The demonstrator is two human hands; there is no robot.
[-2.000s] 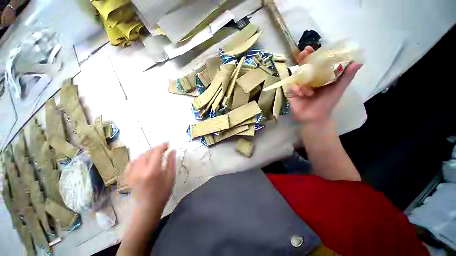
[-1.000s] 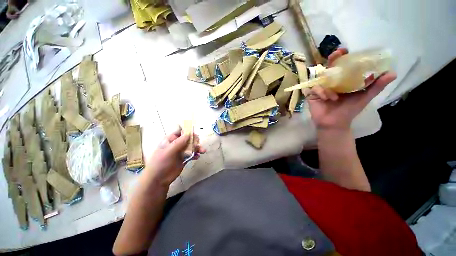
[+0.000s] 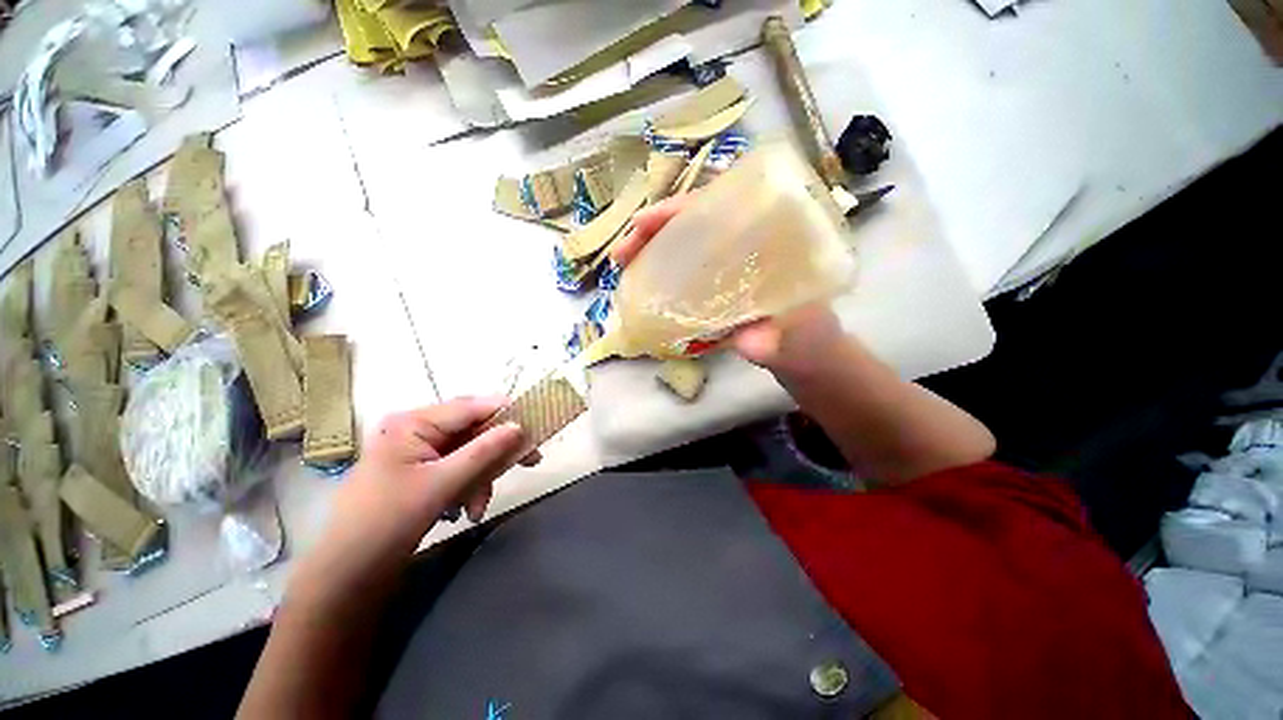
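My left hand (image 3: 448, 457) pinches a short khaki ribbed strap tab (image 3: 546, 409) between thumb and fingers. My right hand (image 3: 767, 338) grips a large translucent glue bottle (image 3: 739, 260) with cloudy amber liquid. The bottle is tilted, its nozzle pointing down to the left, close to the tab's upper edge; whether it touches is unclear. The bottle hides much of the loose heap of khaki tabs (image 3: 619, 211) with blue-and-white ends. One small khaki piece (image 3: 683, 378) lies just below the bottle.
Overlapping rows of tabs (image 3: 99, 366) lie at left with a plastic-bagged roll (image 3: 194, 422) on them. A hammer (image 3: 802, 99) and black lump (image 3: 864, 144) are beyond the bottle. Cut sheets (image 3: 577, 42) and yellow material (image 3: 394, 31) are at the far edge. A pale working board (image 3: 915, 310) lies at right.
My left hand was empty two seconds ago and now holds a tab. My right hand has brought the bottle left and tipped its nozzle down beside the tab. The view has shifted slightly.
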